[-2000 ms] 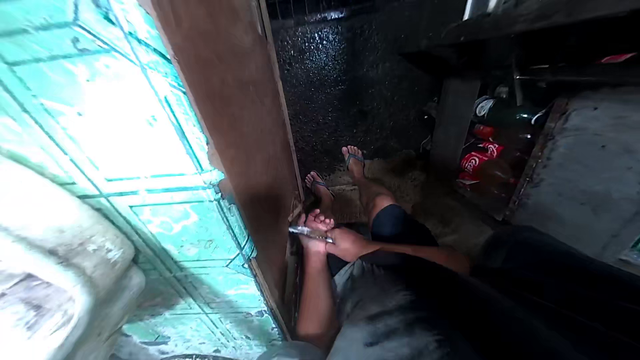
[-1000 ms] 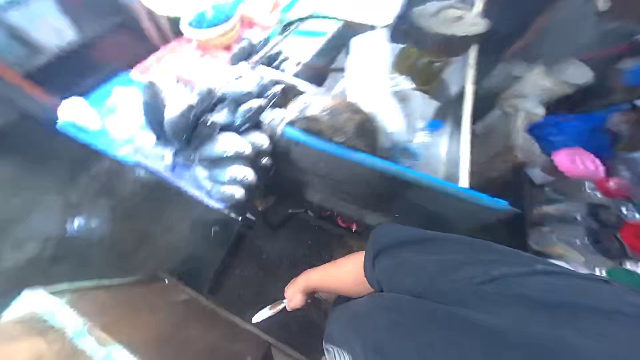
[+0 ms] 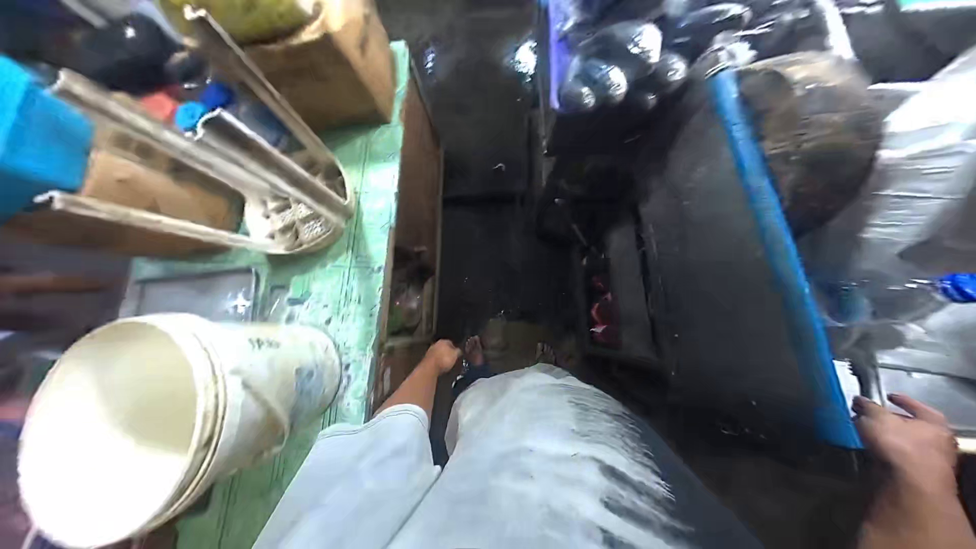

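My left hand [image 3: 444, 355] hangs low in the middle, beside the brown wooden side [image 3: 415, 213] of a green-topped counter. Its fingers look curled; whether anything is inside them is hidden. At the far right, my right hand [image 3: 907, 438] is at the near end of a table's blue edge [image 3: 778, 229], its fingers partly spread next to a blurred shiny thing [image 3: 865, 377]. Contact with that thing is unclear. Farther along this table are a round, worn wooden block [image 3: 812, 130], clear plastic bags [image 3: 923, 183] and a pile of shiny dark fish [image 3: 610, 69].
A white plastic bucket [image 3: 267, 374] lies tilted on the green counter [image 3: 358, 252] at left, near an oval white container [image 3: 297, 221] and a cardboard box [image 3: 335, 69]. A dark wet floor [image 3: 496, 259] runs between counter and table. Red items [image 3: 602, 309] sit low under the table side.
Two seconds ago my hands were together around a long shiny thing; now they are far apart. The view has swung widely. A hand held a pale, blade-like thing one second ago.
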